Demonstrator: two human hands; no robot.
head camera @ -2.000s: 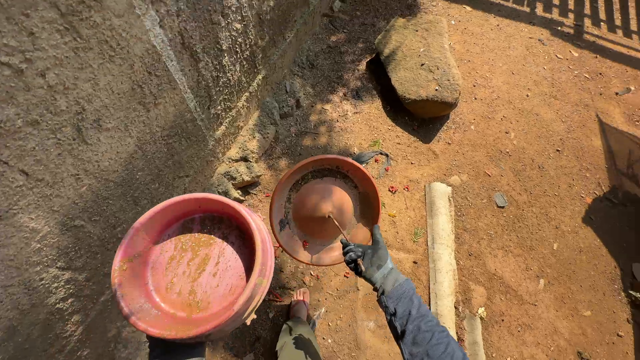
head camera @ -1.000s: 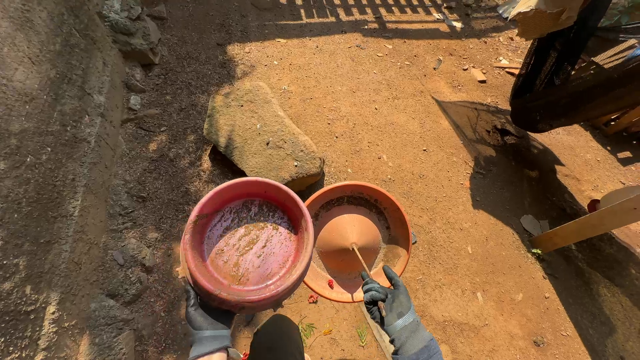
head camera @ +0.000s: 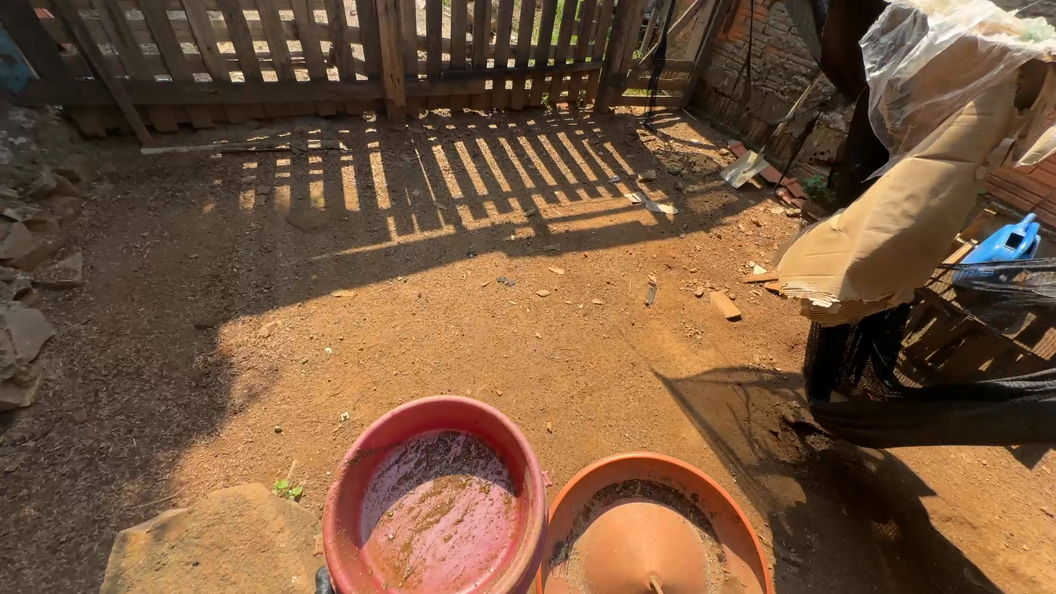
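Note:
A round red plastic basin (head camera: 437, 503) with wet brown residue on its floor is at the bottom middle. Only dark gloved fingertips of my left hand (head camera: 323, 581) show, against the basin's lower left rim. Just right of the basin is an orange round feeder pan (head camera: 660, 528) with a raised cone in its centre and dark debris around it. A thin stick-like handle (head camera: 656, 584) rises from the cone at the frame's bottom edge. My right hand is out of view below.
A large flat stone (head camera: 216, 544) lies at the lower left. A wooden picket fence (head camera: 396, 58) crosses the back. At the right stand torn cardboard (head camera: 899, 206), black netting (head camera: 932, 412) and a blue plastic container (head camera: 1002, 243). Loose rocks (head camera: 29, 330) line the left edge.
The view has swung up toward the fence. The basin and the feeder pan have been carried past the wall and the stone. My right hand has dropped out of view.

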